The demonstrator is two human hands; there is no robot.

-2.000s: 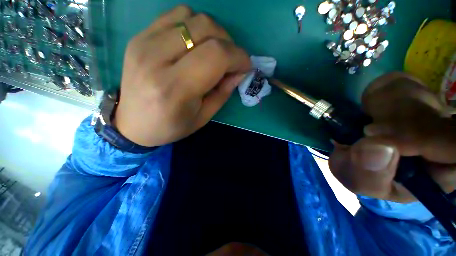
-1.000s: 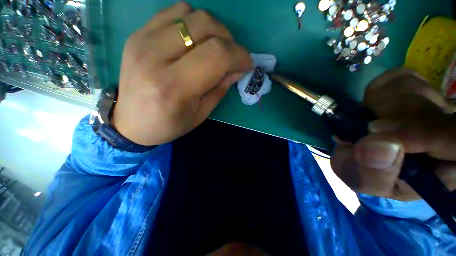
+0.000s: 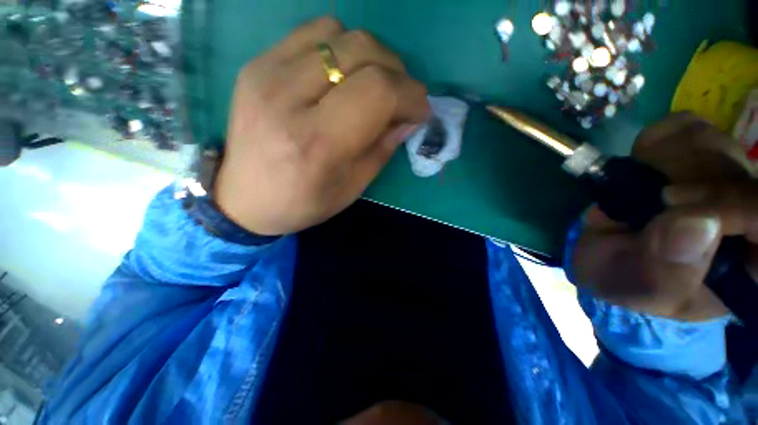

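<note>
My right hand [image 3: 665, 220] holds the black handle of the soldering iron [image 3: 536, 131]. The iron's brassy tip points up and left, a little to the right of the whitish pad [image 3: 450, 116], apart from it. A small dark, silvery workpiece [image 3: 432, 139] lies on the pad. My left hand [image 3: 320, 124], with a gold ring, is at the pad's left edge, thumb and index finger pinched together beside the workpiece. What is between its fingertips is hidden or too small to tell.
A clear parts tray [image 3: 91, 75] with many shiny pieces is at upper left. A pile of small round components [image 3: 594, 62] is at upper right, with a single one [image 3: 504, 31] left of it. A yellow tape roll [image 3: 719, 83] stands at the right edge.
The soldering iron and my right hand have moved right, and the tip is further from the workpiece. My left hand has shifted slightly right in the picture, as have the tray and the pad.
</note>
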